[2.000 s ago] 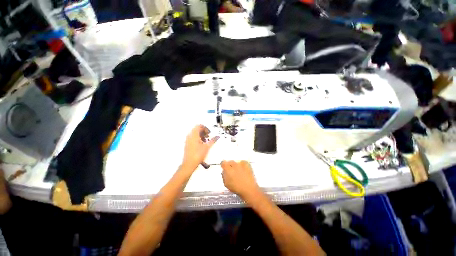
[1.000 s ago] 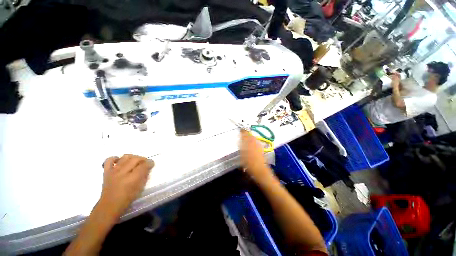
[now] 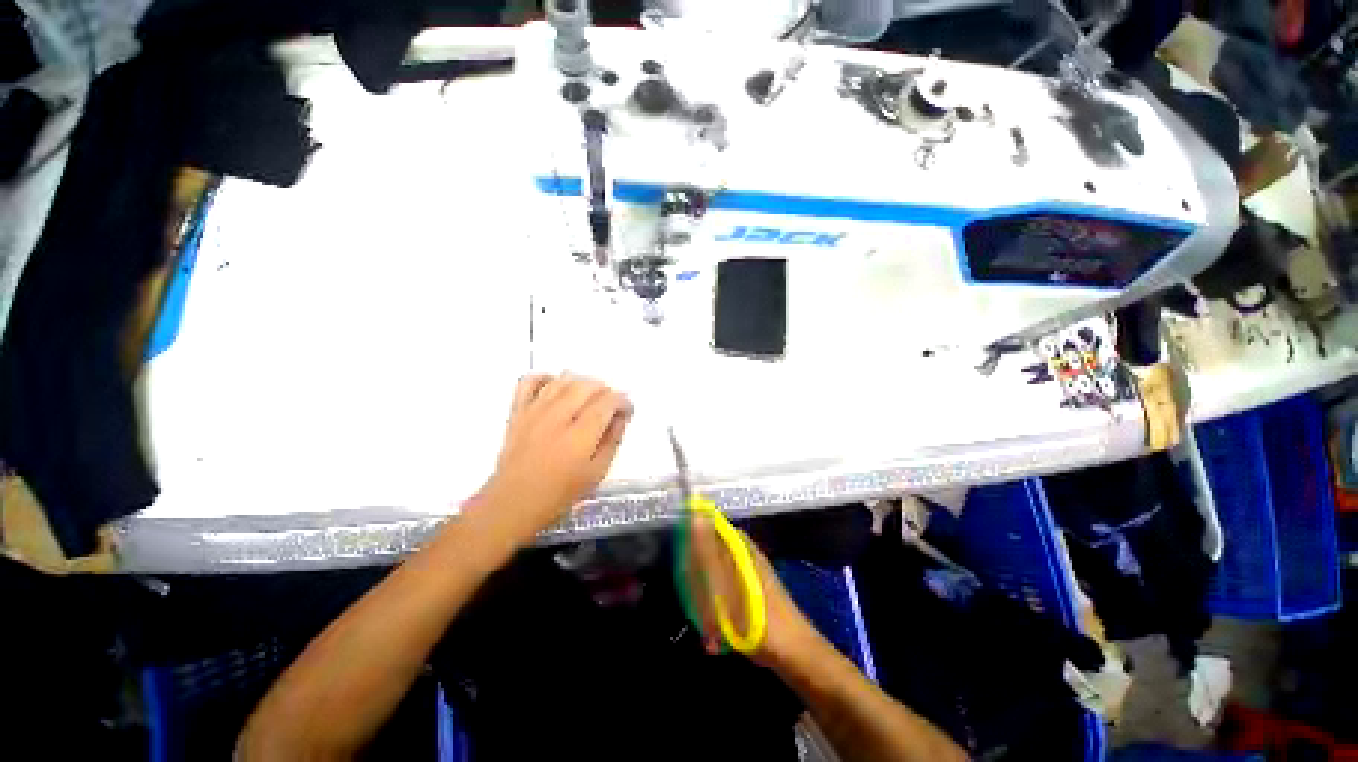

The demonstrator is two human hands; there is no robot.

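The white JACK sewing machine (image 3: 879,223) lies across the table, with its presser foot and needle area (image 3: 641,283) at its left end. A small black rectangle (image 3: 751,308) is right of the foot. My left hand (image 3: 566,439) rests on the white table in front of and left of the foot, fingers curled; whether it pinches something thin is hidden. My right hand (image 3: 724,573) holds the scissors (image 3: 757,607) by their yellow and green loops at the table's front edge. The blades point up and away over the table and look closed. The right hand is partly blurred.
Black cloth (image 3: 75,298) drapes at the left over a brown board and a blue item. A ruled strip (image 3: 358,539) runs along the front edge. Small shiny round pieces (image 3: 1083,362) lie at the right. Blue crates (image 3: 1266,506) stand below the table, with dark cloth around them.
My right hand has picked up the scissors from the right of the table and brought them left to the front edge. My left hand stays on the table. The view has swung back left.
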